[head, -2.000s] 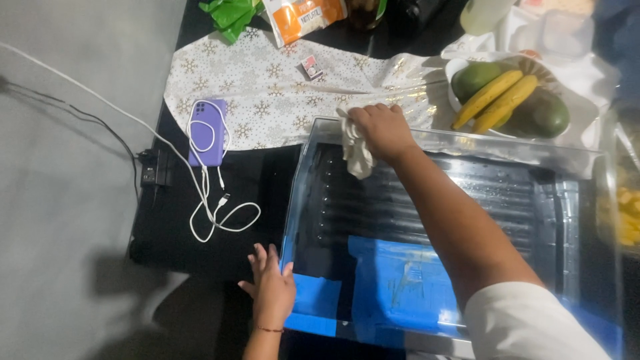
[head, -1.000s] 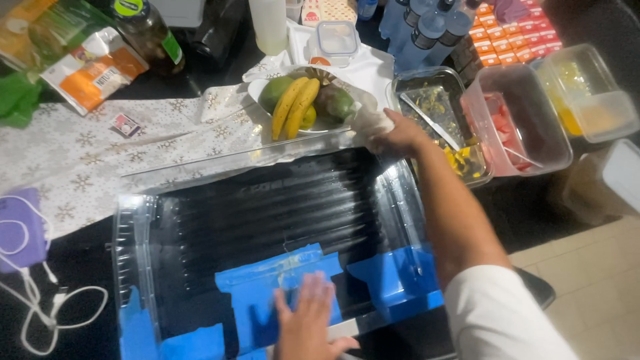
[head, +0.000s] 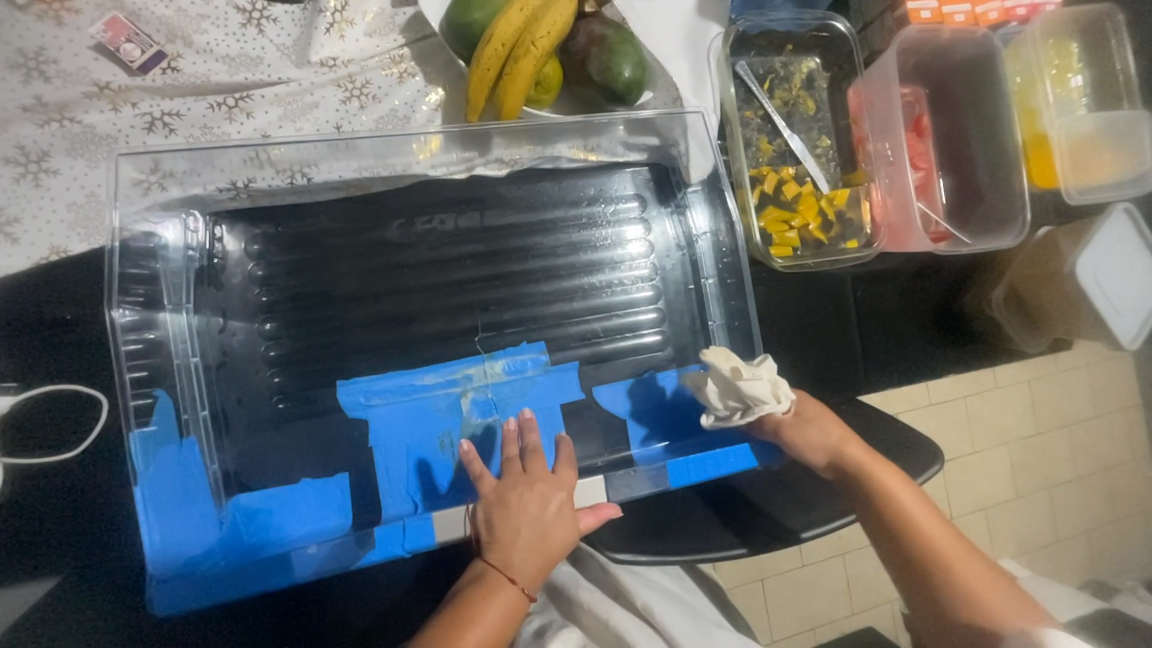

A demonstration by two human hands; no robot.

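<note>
A clear plastic refrigerator drawer (head: 432,270) with ribbed bottom lies on the black table, patched with blue tape (head: 423,450) along its near side and corners. A crack runs up from the middle patch. My left hand (head: 531,504) rests on the near edge, fingers spread over the tape, holding nothing. In my right hand (head: 796,427) is a crumpled white cloth (head: 738,387), at the drawer's right wall near the near corner.
Beyond the drawer, bananas (head: 517,54) and mangoes (head: 607,63) lie on a dish over a snowflake tablecloth (head: 225,99). At right stand a glass dish (head: 792,135) with yellow pieces and a knife, a plastic tub (head: 963,135) and other containers. A black chair (head: 747,513) is at the near edge.
My right hand has moved with the cloth from the far side of the drawer to the near right corner. My left hand has gone from the near left corner to the middle of the near edge.
</note>
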